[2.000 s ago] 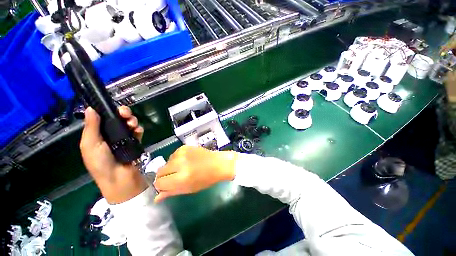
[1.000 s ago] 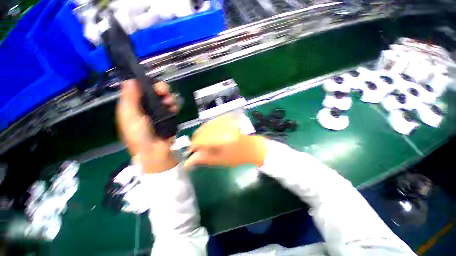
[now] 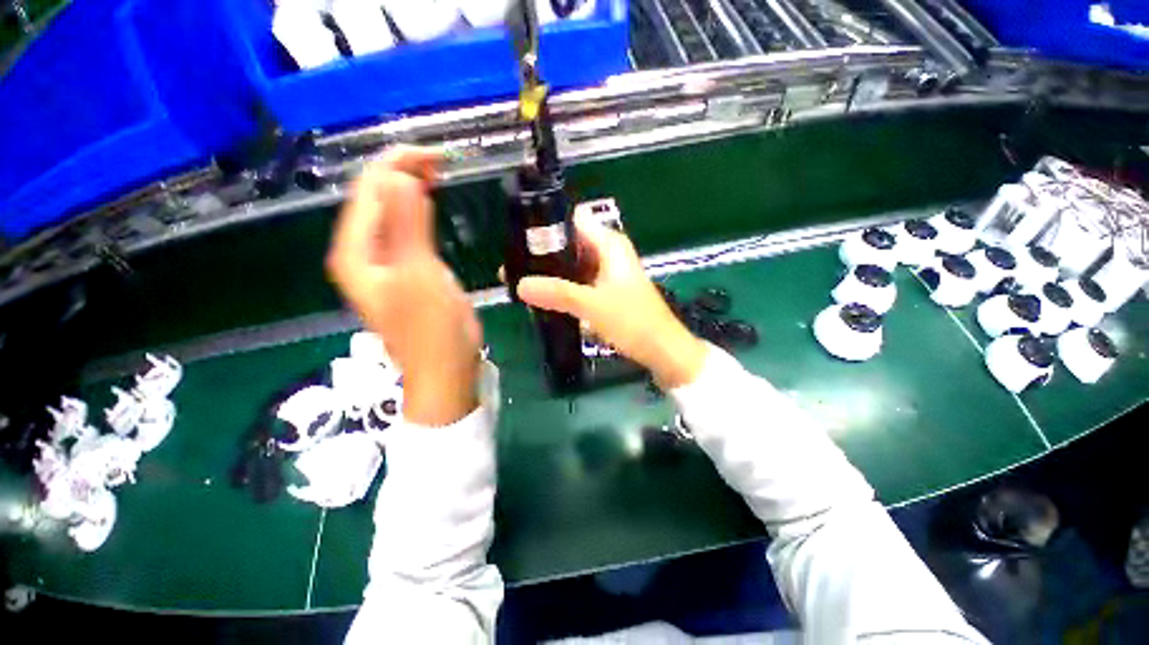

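Observation:
The black electric screwdriver (image 3: 563,340) hangs upright from its cable in the middle. My right hand (image 3: 607,292) is closed around its upper body, thumb across the front. My left hand (image 3: 401,271) is raised left of the screwdriver, apart from it; it is blurred, but looks open, with nothing seen in it. The grey-white screw feeder (image 3: 600,212) is mostly hidden behind my right hand and the screwdriver. Black lens rings (image 3: 718,315) lie to its right, partly covered by my right hand. White shells (image 3: 340,469) lie on the left, partly behind my left wrist.
Housings with black faces (image 3: 849,330) stand in groups at right, before white camera bodies (image 3: 1071,233). White pronged brackets (image 3: 95,460) lie far left. A blue bin (image 3: 441,63) and roller conveyor (image 3: 731,32) are behind the metal rail (image 3: 706,111).
The screwdriver has passed from my left hand to my right and now hangs upright. My left hand has let go and moved away to the left. The view has turned, shifting the bench layout.

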